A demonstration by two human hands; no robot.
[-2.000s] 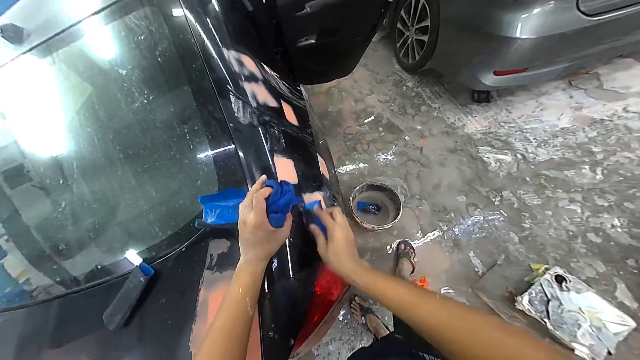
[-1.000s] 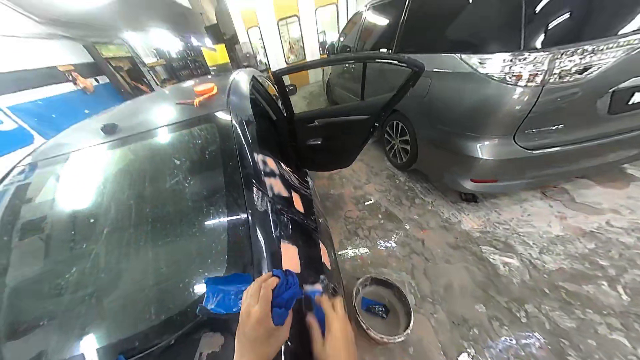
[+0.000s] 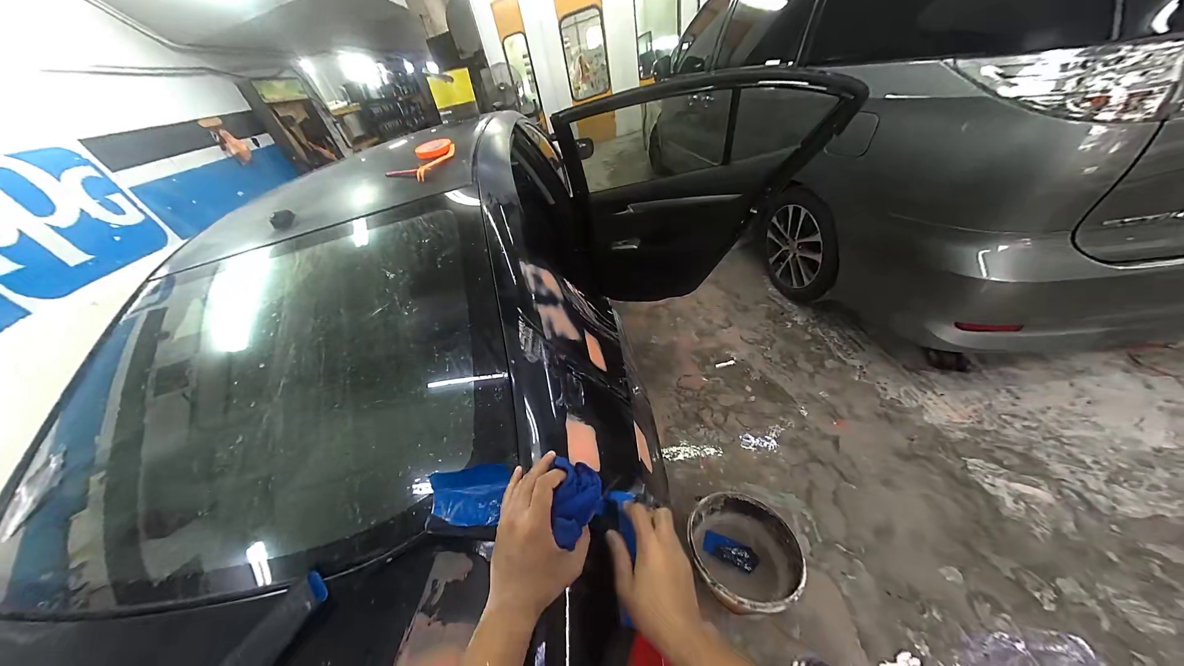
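My left hand (image 3: 532,546) grips a crumpled blue cloth (image 3: 575,499) against the rear quarter panel of a black car. Close beside it on the right, my right hand (image 3: 655,564) holds a blue sanding block or pad (image 3: 622,518) flat to the panel, its underside hidden. Salmon-coloured filler or primer patches (image 3: 583,444) mark the bodywork just beyond both hands. A blue sheet (image 3: 470,495) lies at the lower corner of the rear window, left of the cloth. To the right stands a round bucket (image 3: 794,578) of murky water with a blue piece (image 3: 731,550) inside.
The black car's rear door (image 3: 666,231) stands ajar beyond the panel. A grey vehicle (image 3: 925,213) is parked at the right on a wet, stained floor (image 3: 888,499). An orange roll-like item (image 3: 433,148) rests on the roof; a dark, blue-tipped tool (image 3: 277,620) lies at lower left.
The view has tilted up from the floor towards the roof and wall. Both hands stay at the rear panel, the left still on the blue cloth.
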